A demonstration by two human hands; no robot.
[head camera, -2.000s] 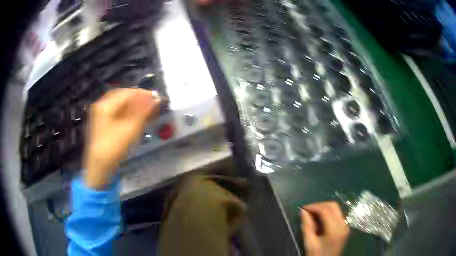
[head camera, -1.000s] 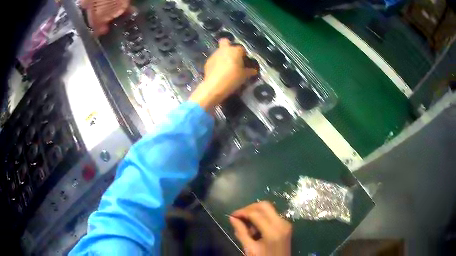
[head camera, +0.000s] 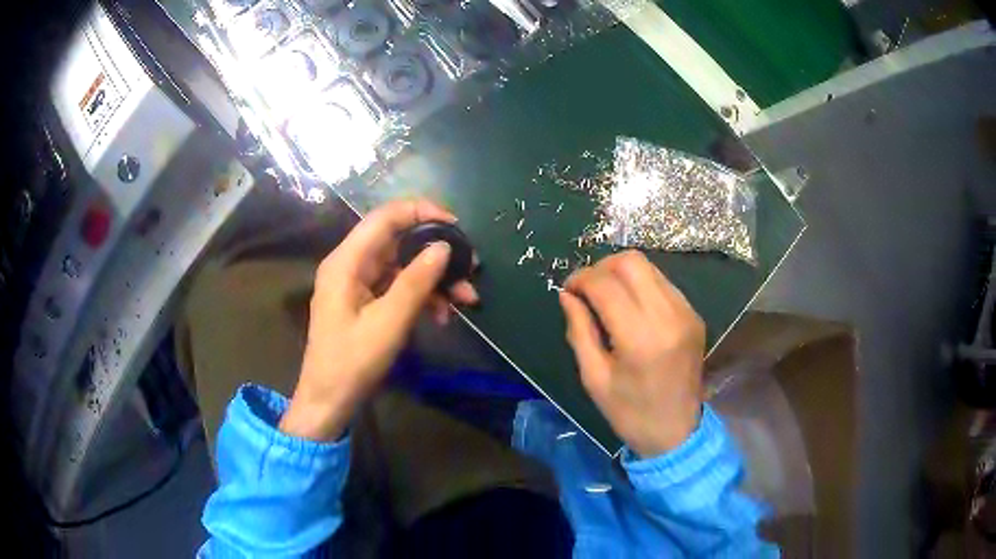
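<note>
My left hand [head camera: 366, 300] holds a round black part [head camera: 435, 253] between thumb and fingers, over the near edge of the dark green board [head camera: 513, 328]. My right hand [head camera: 639, 344] is over the board with thumb and index fingertips together at the loose pins [head camera: 532, 253]. A tiny silver sliver shows at these fingertips; I cannot tell whether it is gripped or lies on the board. The clear bag of pins [head camera: 688, 207] lies on the board just beyond my right hand, its mouth toward the scattered pins.
The clear blister tray [head camera: 404, 74] lies at the top left with strong glare. The pale machine panel with a red button [head camera: 95, 226] stands at the left. An open cardboard box [head camera: 836, 382] with a plastic liner is below right. A pale metal strip [head camera: 683, 55] crosses the top.
My left hand has come back from the blister tray and now holds a black part near my right hand. My right hand has moved up to the loose pins. The view has shifted toward the board.
</note>
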